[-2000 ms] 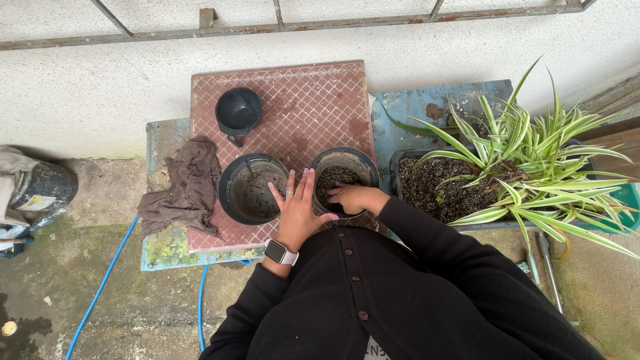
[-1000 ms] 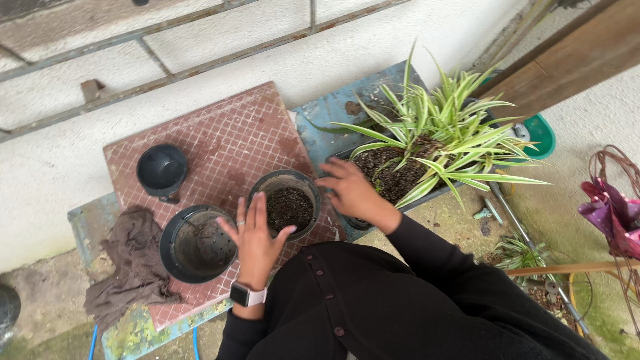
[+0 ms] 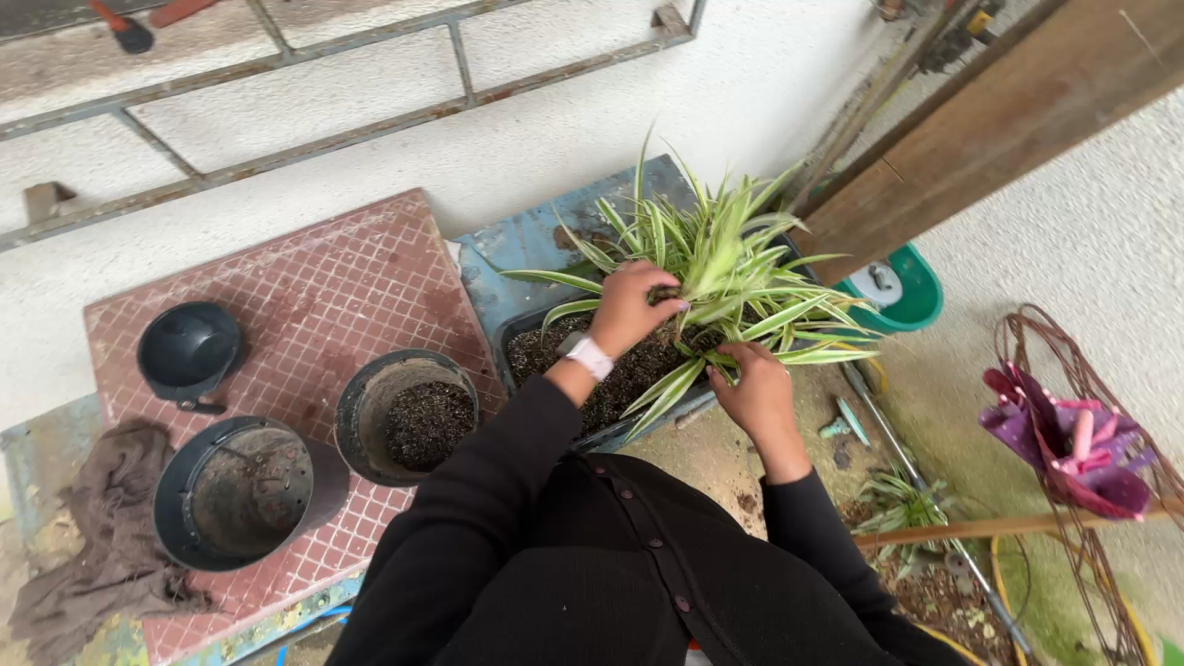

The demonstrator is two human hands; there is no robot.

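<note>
My left hand (image 3: pixel 638 310), with a watch at the wrist, pinches the base of a spider plant (image 3: pixel 717 264) with striped leaves. Lower right, my right hand (image 3: pixel 754 384) has its fingers among the low leaves near the trough's front edge; its grip is partly hidden. The plants lie over a dark rectangular trough (image 3: pixel 507 356) of potting soil (image 3: pixel 638 370). To the left, a black pot (image 3: pixel 356 435) holds soil (image 3: pixel 427 424) in its bottom. Beside it an empty-looking black pot (image 3: pixel 166 499) leans on its side, and a small dark scoop-like container (image 3: pixel 190 350) sits behind.
A red tiled slab (image 3: pixel 314 277) lies on a worn blue table (image 3: pixel 527 227). A brown cloth (image 3: pixel 116 536) hangs at its left. Behind are a white wall and metal grille (image 3: pixel 351 139). At the right are a wooden plank (image 3: pixel 980 129), a green basin (image 3: pixel 916 291) and a purple wrapped object (image 3: pixel 1064 435).
Both hands have moved from the pots to the spider plants in the trough at the right. My left hand now holds a plant base. The view has swung right.
</note>
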